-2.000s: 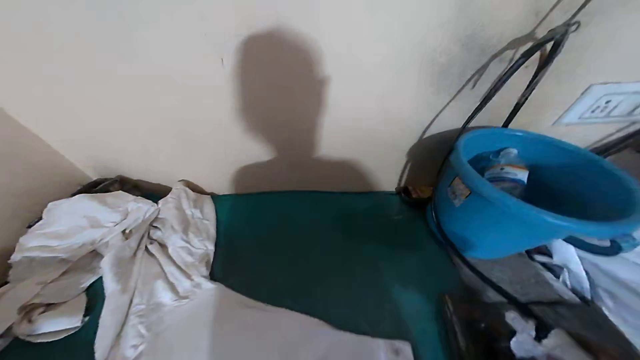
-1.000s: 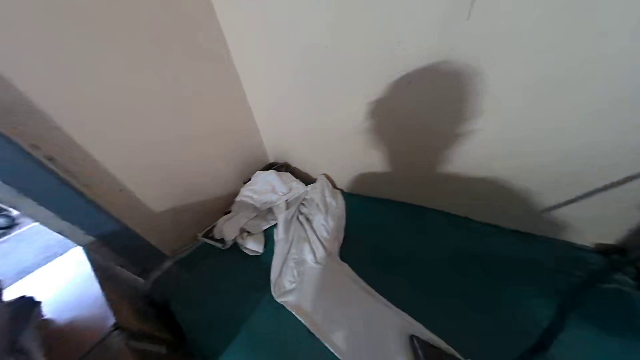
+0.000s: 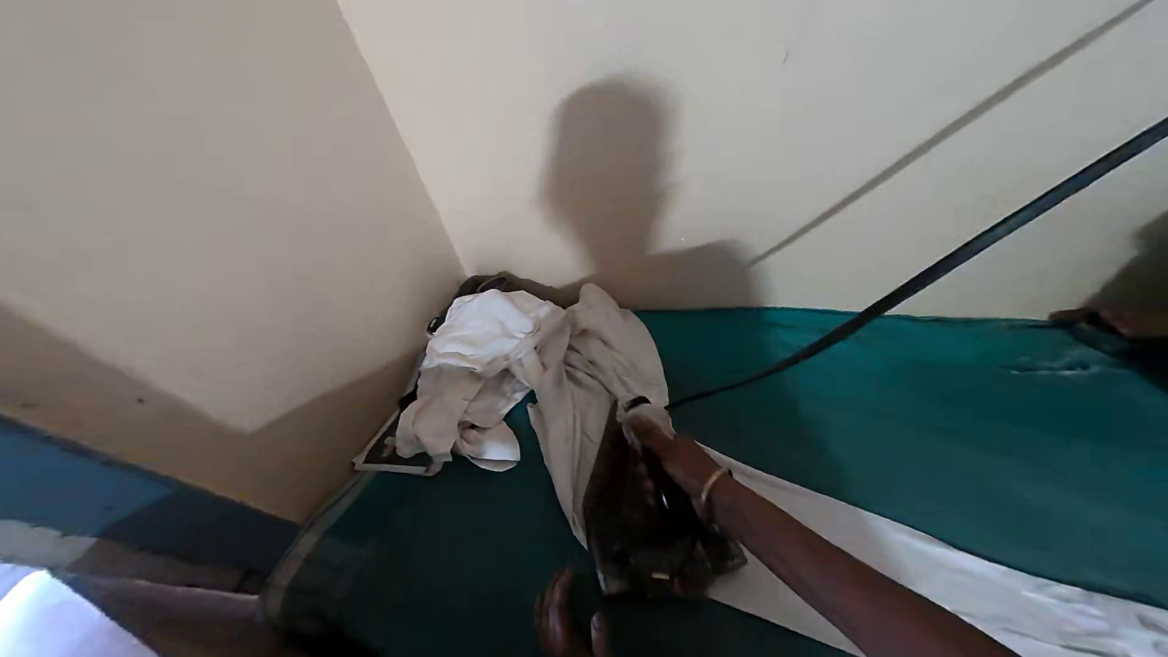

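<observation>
My right hand point(image 3: 671, 456), with a bangle at the wrist, grips the handle of a dark clothes iron point(image 3: 652, 538). The iron lies on a pale garment point(image 3: 611, 365) spread over a green cloth surface point(image 3: 912, 420). A black cord point(image 3: 949, 265) runs from the iron's back up to the right. My left hand point(image 3: 566, 616) is at the bottom edge, just left of the iron; its fingers show, partly cut off, and touch nothing that I can make out. The garment's bunched end point(image 3: 488, 333) lies at the corner.
Walls meet behind the bunched cloth, and a dark flat item with a pale edge point(image 3: 392, 456) lies beside it. A dark object point(image 3: 1131, 328) sits at the right against the wall. White material point(image 3: 64, 620) shows at the lower left.
Both hands have come into view, the right one holding the iron on the garment. The cord now stretches across the green cloth. The view has shifted.
</observation>
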